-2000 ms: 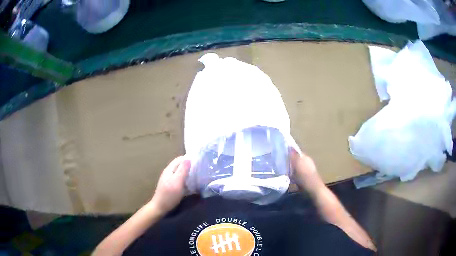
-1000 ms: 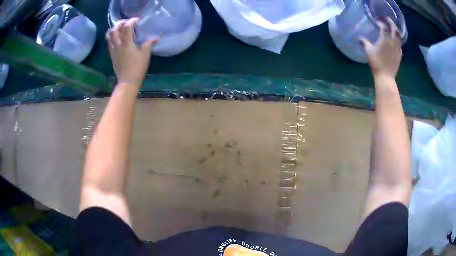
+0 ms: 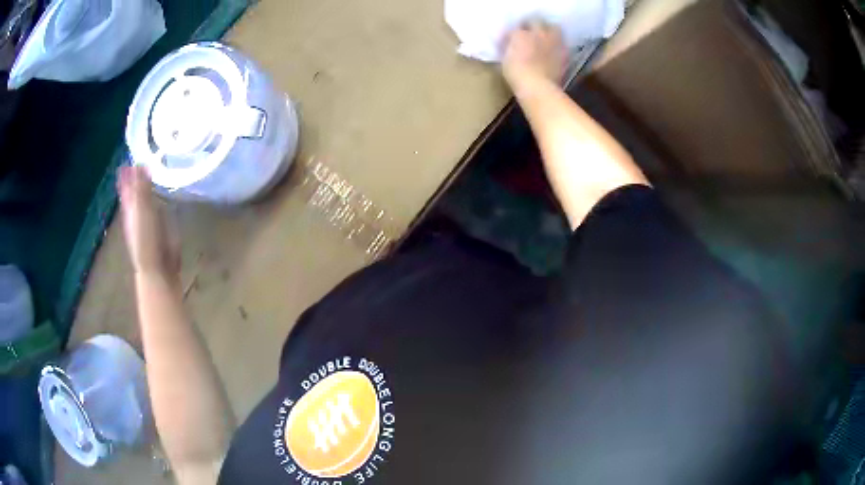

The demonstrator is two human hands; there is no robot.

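A clear container unit (image 3: 270,142) stands on the cardboard sheet (image 3: 379,90) beside the conveyor edge, its white lid with a small latch facing up. My left hand (image 3: 147,218) is at the lid's lower left rim, fingers extended and blurred, holding nothing. A second clear container unit (image 3: 119,388) lies tilted at the lower left, its lid facing down-left, partly behind my left forearm. My right hand (image 3: 533,52) is on the lower edge of the white protective bags (image 3: 579,19) at the top. Its fingertips are unclear, so I cannot tell whether they grip.
The dark green conveyor belt (image 3: 47,170) runs down the left, with a bagged unit (image 3: 90,38) at the upper left. Part of another unit (image 3: 13,303) and the green guide bar (image 3: 28,349) show at the left. A brown carton (image 3: 664,85) is at the upper right.
The view has turned. Two clear units are now on the cardboard, where my hands had been on units at the belt. My right hand has moved to the white bags; my left hand is beside a unit.
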